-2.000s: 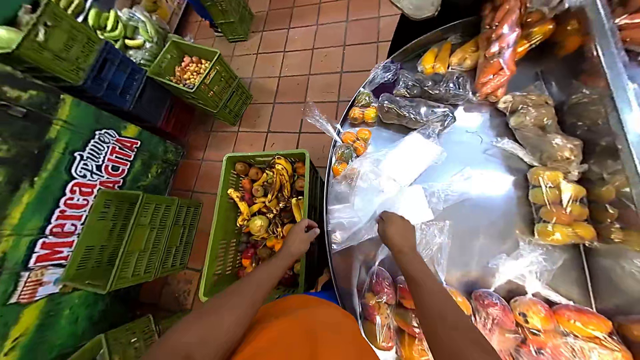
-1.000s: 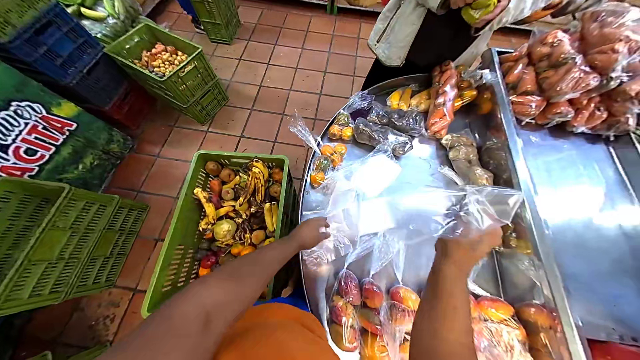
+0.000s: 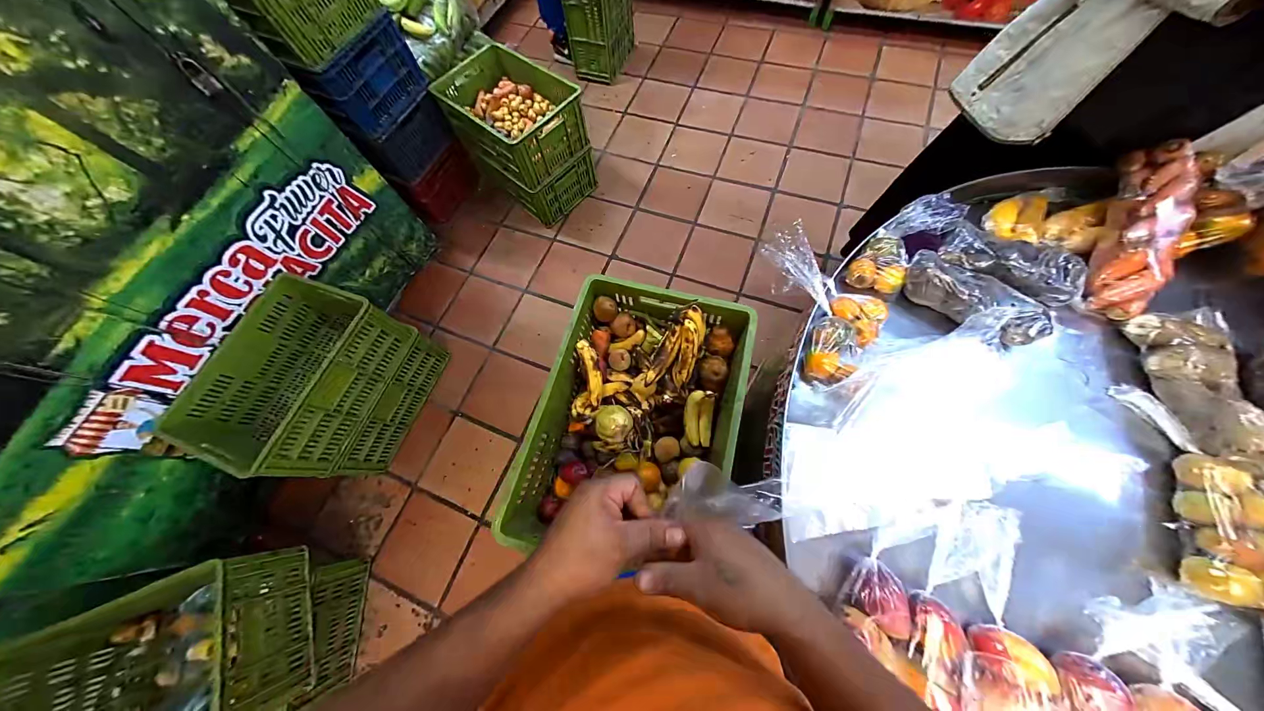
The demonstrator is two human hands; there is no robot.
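My left hand (image 3: 604, 533) and my right hand (image 3: 719, 563) meet in front of my orange shirt, fingers bent together. A clear plastic bag (image 3: 721, 497) sticks out above my right hand; both hands seem to pinch it, though the gripped part is hidden. Beyond them stands a green plastic crate (image 3: 538, 464) with bananas (image 3: 684, 346), a pale round fruit (image 3: 613, 424) and other mixed produce. To the right, the round metal table (image 3: 1071, 494) bears bagged mangoes (image 3: 1007, 660), bagged carrots (image 3: 1136, 247) and bagged orange produce (image 3: 829, 351).
Green crates (image 3: 296, 395) stand at the left by a printed banner (image 3: 197, 326). Farther off, a crate of small tubers (image 3: 513, 109) sits on another crate. More crates (image 3: 267, 622) are at the lower left. Dark clothing and a pale sleeve (image 3: 1047, 69) of a person show beyond the table.
My hands were apart over the table, with clear plastic between them; they are now together in front of my body, near the produce crate. The view has swung left.
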